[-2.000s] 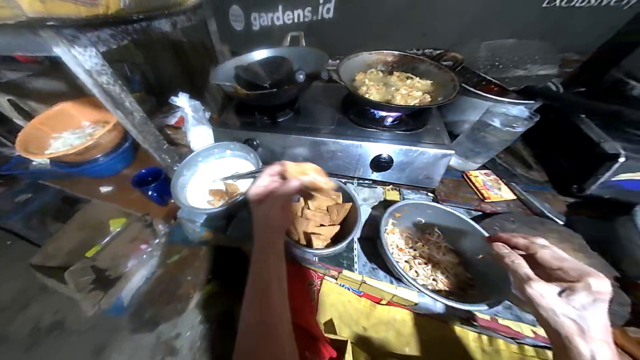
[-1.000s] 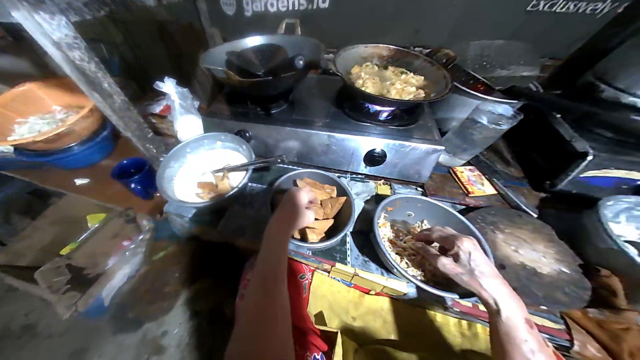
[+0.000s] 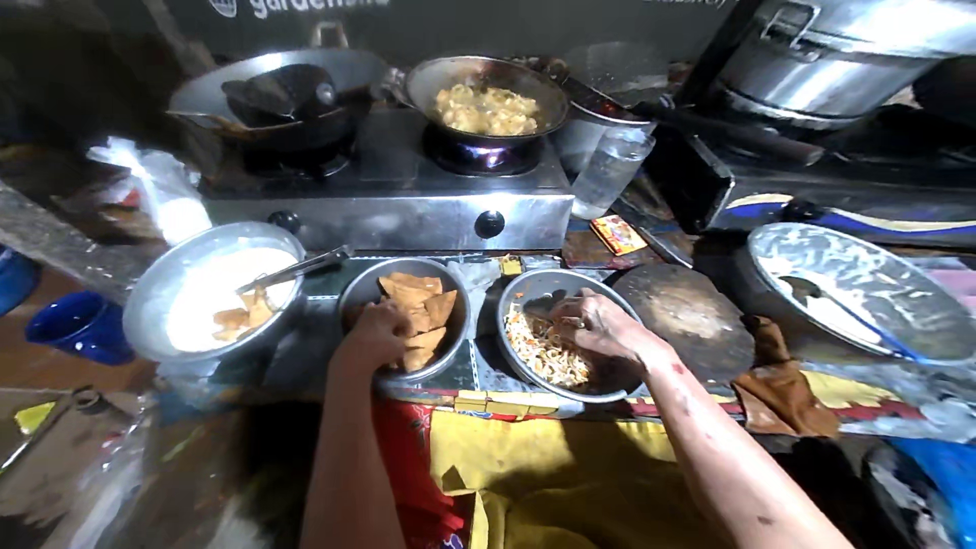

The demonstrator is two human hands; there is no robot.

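Note:
My left hand [image 3: 375,333] reaches into a metal bowl of brown fried tofu pieces [image 3: 419,301], its fingers against the pieces at the left side; whether it grips one is hidden. My right hand [image 3: 598,326] is in a second metal bowl with a shredded vegetable and bean sprout filling [image 3: 545,354], fingertips down in it, so their hold cannot be made out. Left of both stands a basin of white batter [image 3: 206,293] with brown pieces and a metal utensil [image 3: 297,268] in it.
Behind, a gas stove [image 3: 381,217] carries an empty-looking wok [image 3: 282,95] and a wok of frying food [image 3: 488,110] over a flame. To the right lie a round wooden board [image 3: 690,320], a brown cloth [image 3: 785,389] and a batter-smeared basin [image 3: 862,293].
Two seconds ago my left hand held a brown piece above the tofu bowl; now it is down inside. My right hand has moved from the filling bowl's right side into the filling. The view has shifted.

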